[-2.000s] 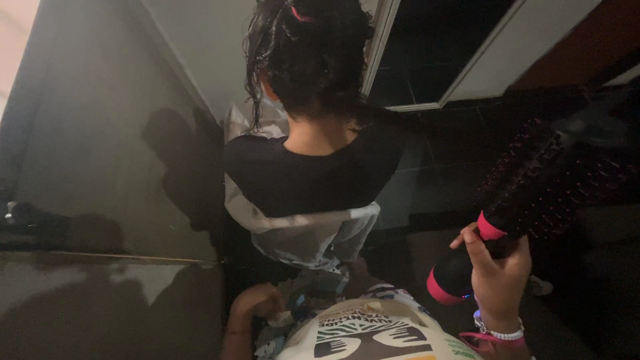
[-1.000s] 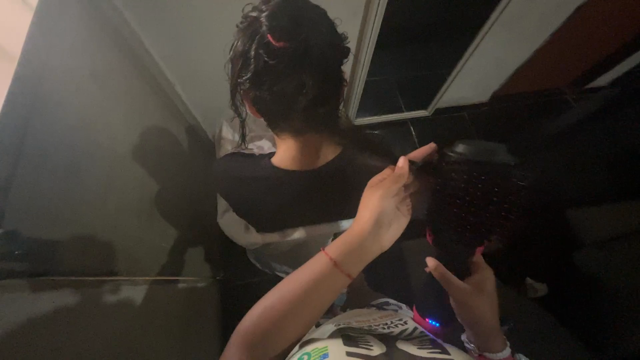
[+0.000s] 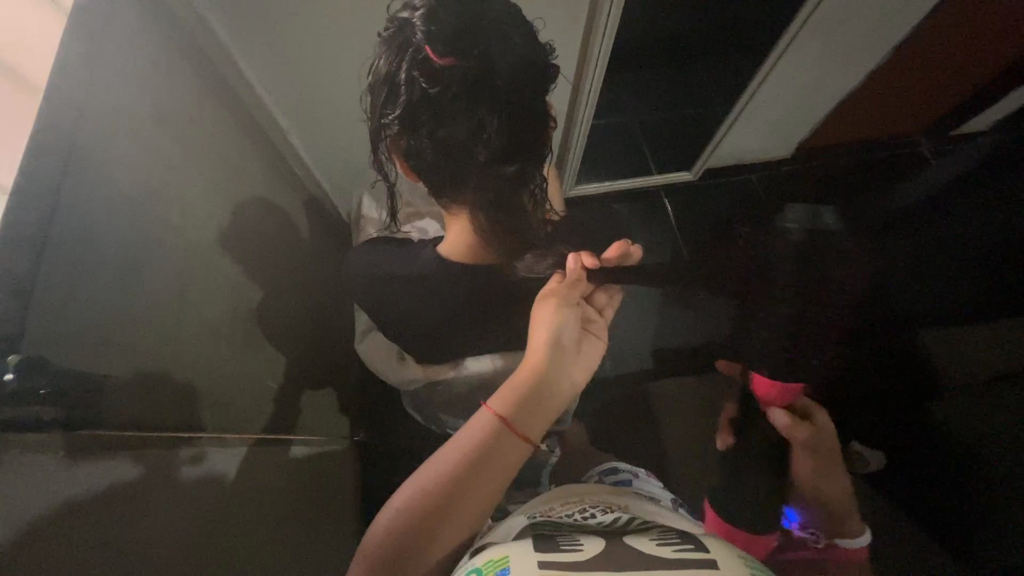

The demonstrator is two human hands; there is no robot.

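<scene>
A seated person in a dark top (image 3: 432,304) has their back to me, their wet dark hair (image 3: 472,104) partly pinned up with a red hair tie (image 3: 440,56). My left hand (image 3: 580,300) grips a lock of that hair beside the person's right shoulder, and the lock stretches off to the right. At the lower right, my right hand (image 3: 808,432) holds a black and pink hot-air hair brush (image 3: 748,480) by its handle. The brush's head is lost in the dark; whether it touches the hair I cannot tell. A blue light glows near its base.
A pale chair back (image 3: 472,368) is behind the person. On the left stands a grey wall or panel (image 3: 160,240) with shadows on it. A framed dark mirror or glass panel (image 3: 680,88) leans beyond the person, over a dark tiled floor (image 3: 712,216).
My left hand has risen from low near my lap to the person's shoulder and has taken hold of a lock of hair. My right hand still holds the brush.
</scene>
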